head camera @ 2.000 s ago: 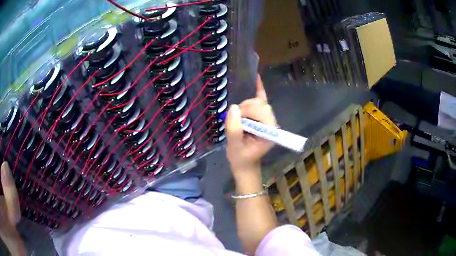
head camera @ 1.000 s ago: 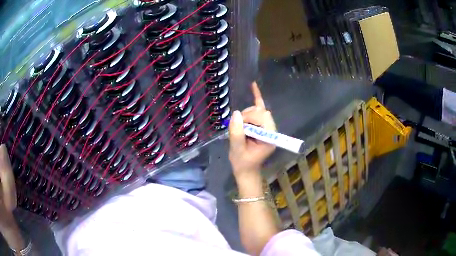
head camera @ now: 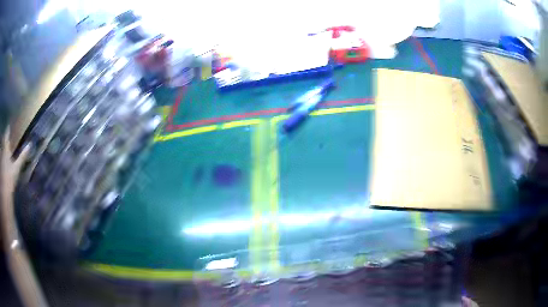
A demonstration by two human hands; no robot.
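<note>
The picture is blurred. A clear tray with dark parts and reddish wires (head camera: 336,288) lies along the bottom edge, its far rim on the green bench. My left hand (head camera: 8,160) is at the far left edge, beside a tilted stack of shiny filled trays (head camera: 90,120); its fingers are unclear and I cannot tell if it grips. A small skin-coloured bit, seemingly my right hand (head camera: 468,301), shows at the bottom right, almost wholly cut off. A blue-and-white marker or pen (head camera: 307,108) lies on the bench.
The green bench (head camera: 210,204) has yellow and red tape lines. A cardboard sheet (head camera: 420,144) lies right of centre. Another cardboard-topped tray stack (head camera: 508,114) stands far right. A red object (head camera: 348,48) and a blue-edged white item (head camera: 276,63) sit at the back.
The view has swung from the tray and floor up to the bench. My right hand with the white marker has left the middle of the picture. My left arm now reaches up the left edge.
</note>
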